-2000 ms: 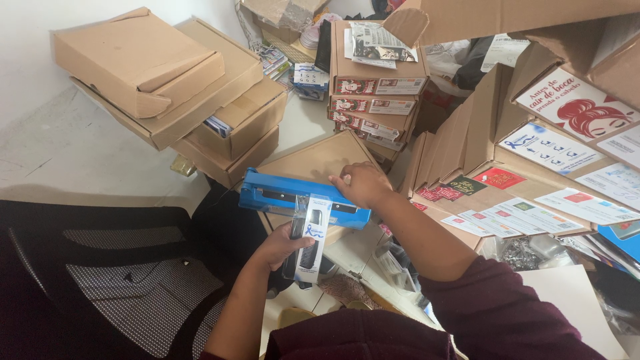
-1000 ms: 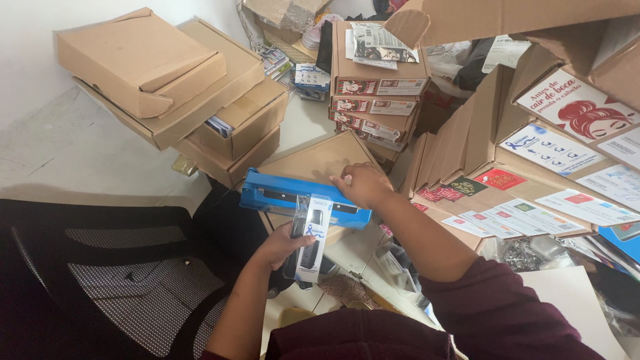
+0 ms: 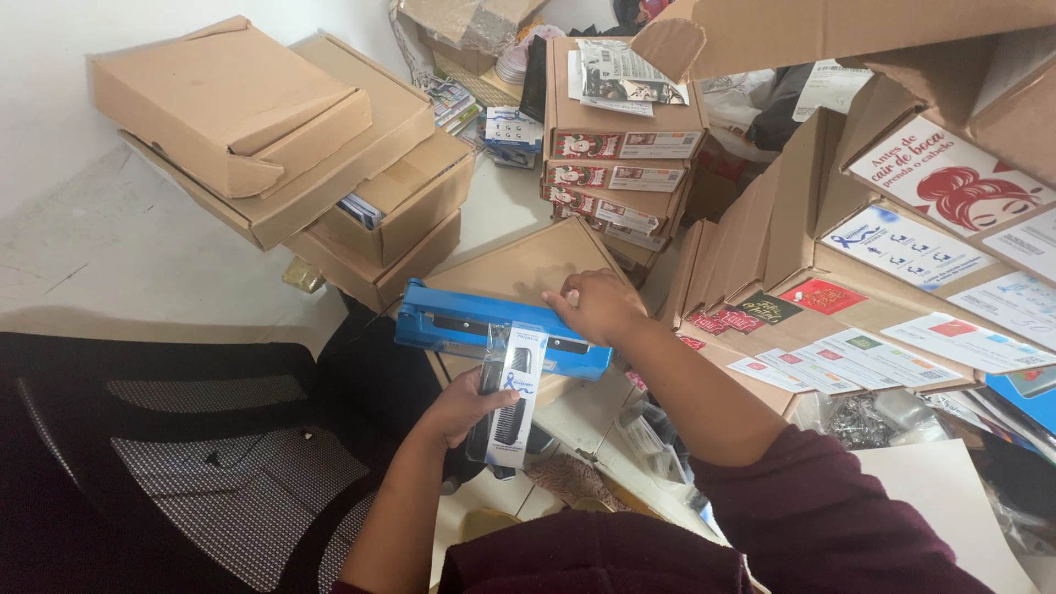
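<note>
A blue impulse bag sealer point(image 3: 462, 318) lies across a closed flat cardboard box point(image 3: 536, 247). My right hand point(image 3: 598, 307) rests on the right part of its top arm, fingers curled over the edge. In my left hand point(image 3: 466, 412), between thumb and fingers, is a clear plastic packet point(image 3: 516, 396) with a black comb and a white printed card in it. The packet's upper end lies over the front of the sealer; whether it is between the sealer's jaws cannot be told.
Cardboard boxes point(image 3: 223, 107) are stacked at the left, and others point(image 3: 623, 115) behind the sealer. Open boxes with printed cards point(image 3: 891, 355) stand at the right. A black mesh chair point(image 3: 239, 445) is at the lower left. Clear plastic bags point(image 3: 874, 421) and white paper point(image 3: 940, 495) lie lower right.
</note>
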